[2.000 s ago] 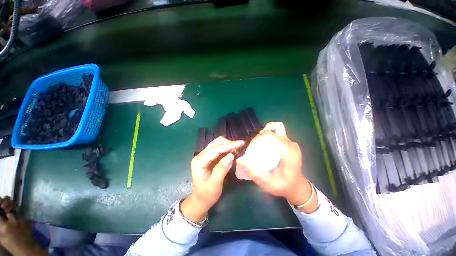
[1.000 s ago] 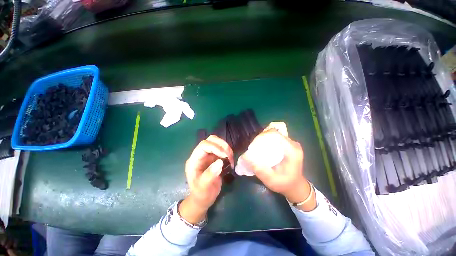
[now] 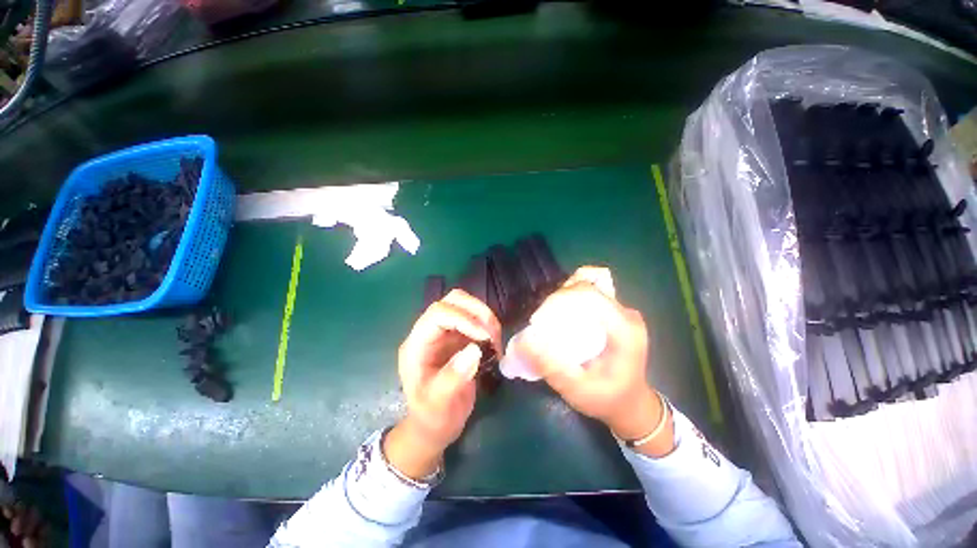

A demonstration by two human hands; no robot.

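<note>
My right hand (image 3: 605, 359) is closed round a white squeeze bottle (image 3: 557, 337), its tip end pointing left toward my left hand. My left hand (image 3: 441, 369) pinches a small dark part (image 3: 490, 359) between thumb and fingers, just left of the bottle; the part is mostly hidden by the fingers. Behind both hands, several black housings (image 3: 506, 280) lie side by side on the green bench, their near ends hidden by my hands. A loose pile of small black end pieces (image 3: 204, 356) lies on the bench at the left.
A blue basket (image 3: 220, 219) of small black parts stands at the left. A crumpled white tissue (image 3: 372, 238) lies beside a white strip (image 3: 268, 204). Yellow tape lines (image 3: 288, 321) (image 3: 686, 289) run at both sides. A plastic-lined tray (image 3: 729, 268) with rows of black parts stands at the right.
Compared with two seconds ago, my left hand has moved slightly left and its fingers are more curled round the small part. My right hand and the bottle have barely moved.
</note>
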